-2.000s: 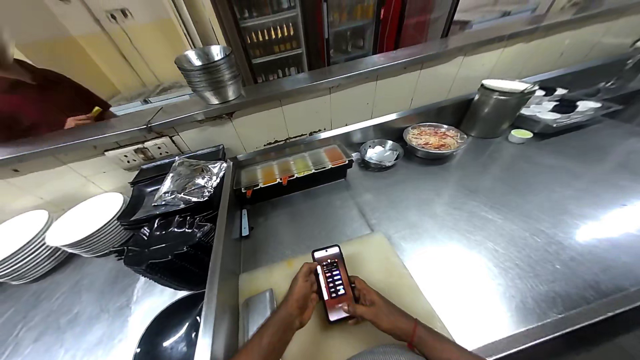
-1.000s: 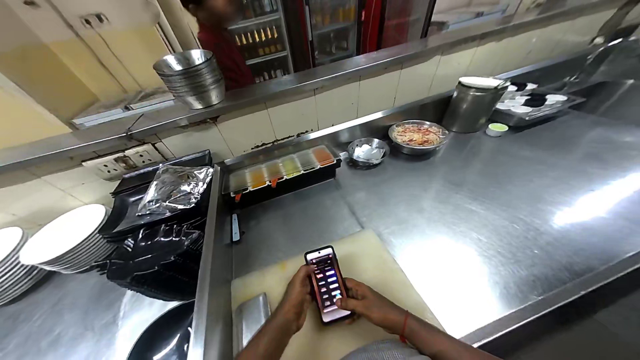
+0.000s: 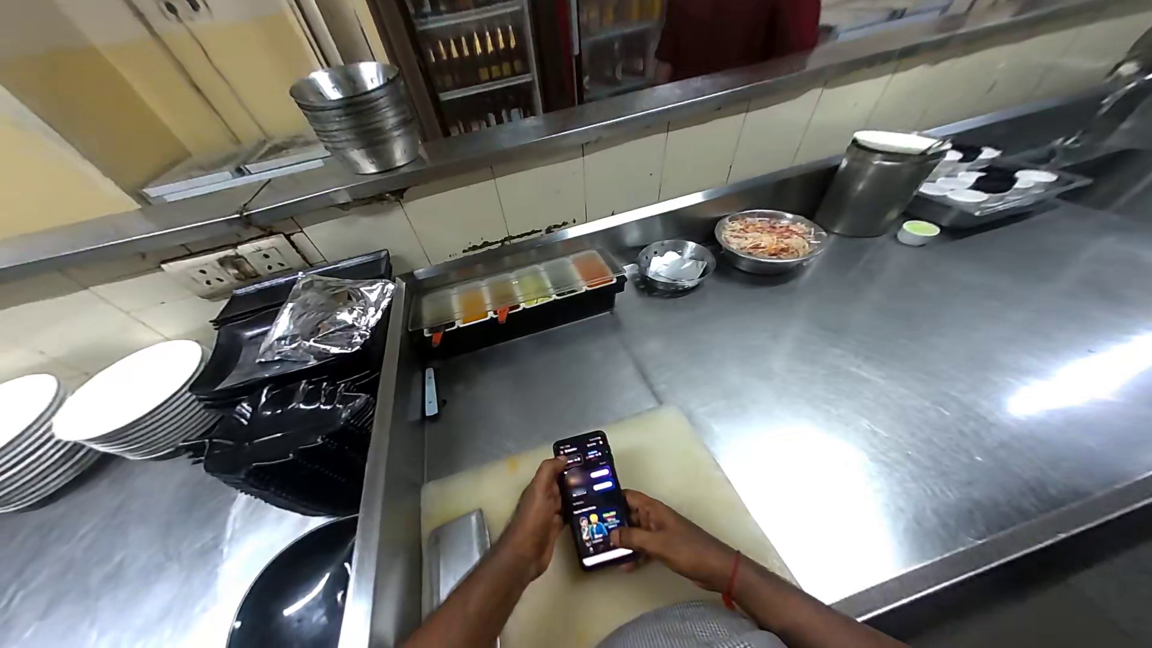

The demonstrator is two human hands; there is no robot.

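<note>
A lit smartphone (image 3: 592, 495) is held upright in both hands above a pale cutting board (image 3: 661, 441). My left hand (image 3: 543, 508) grips its left edge. My right hand (image 3: 670, 538), a red thread at the wrist, holds the lower right side, with the thumb over the lower screen. The broad blade of a cleaver-like metal tool (image 3: 457, 549) lies on the board, left of my left hand and partly hidden by the forearm. Beyond the board, a knife with a pale handle (image 3: 431, 392) rests by the steel divider.
A condiment box (image 3: 522, 301) with lidded compartments, a steel bowl of shredded food (image 3: 771, 238) and a steel container (image 3: 877, 184) stand along the back. Black dishes (image 3: 297, 432) and white plates (image 3: 135, 396) are stacked left. Steel bowls (image 3: 360, 117) sit on the ledge; a person (image 3: 738, 36) is beyond it.
The phone's screen shows different content. The person beyond the ledge has moved from the left side to right of centre. Both hands remain on the phone.
</note>
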